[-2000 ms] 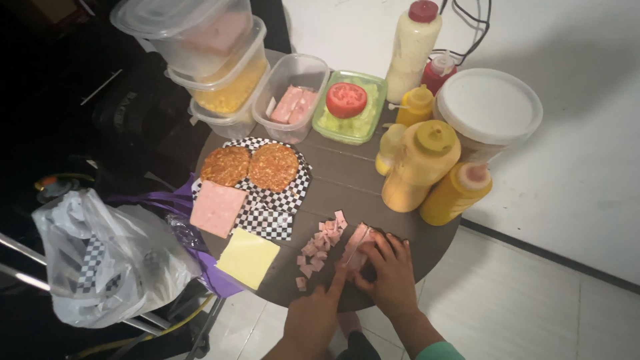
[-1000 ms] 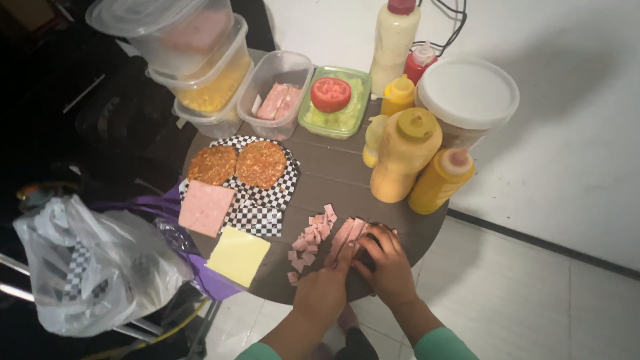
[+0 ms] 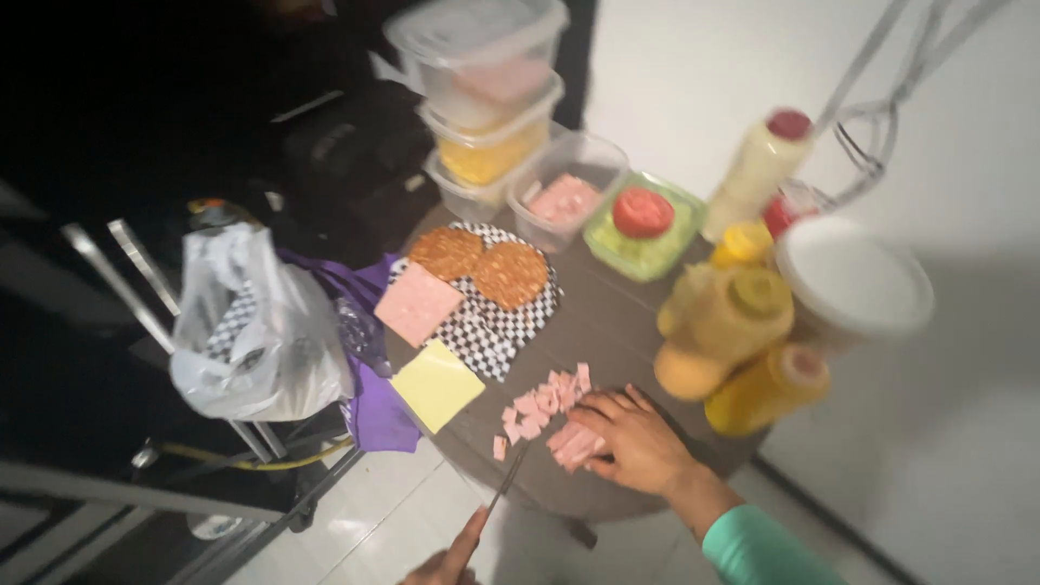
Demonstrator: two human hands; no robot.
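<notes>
My left hand (image 3: 455, 561) grips a knife (image 3: 505, 483) at the bottom of the view, its blade pointing up toward the table's near edge. Fingers of my right hand (image 3: 638, 443) rest on sliced strips of ham (image 3: 575, 445) near that edge. Small cut pieces of ham (image 3: 540, 402) lie just left of the strips. Farther left are a yellow cheese slice (image 3: 437, 386) and a square ham slice (image 3: 418, 304). Two browned round patties (image 3: 510, 275) lie on black-and-white checkered paper (image 3: 487, 333).
Stacked plastic containers (image 3: 487, 106), a tub of ham (image 3: 569, 199) and a green container (image 3: 650, 260) with a tomato half (image 3: 643, 213) line the back. Sauce bottles (image 3: 731, 317) and a white-lidded tub (image 3: 855, 276) stand right. A plastic bag (image 3: 260, 341) hangs left.
My left hand has moved away from the ham strips, down and left, and the knife now shows plainly. My right hand stays at the strips. The view has shifted.
</notes>
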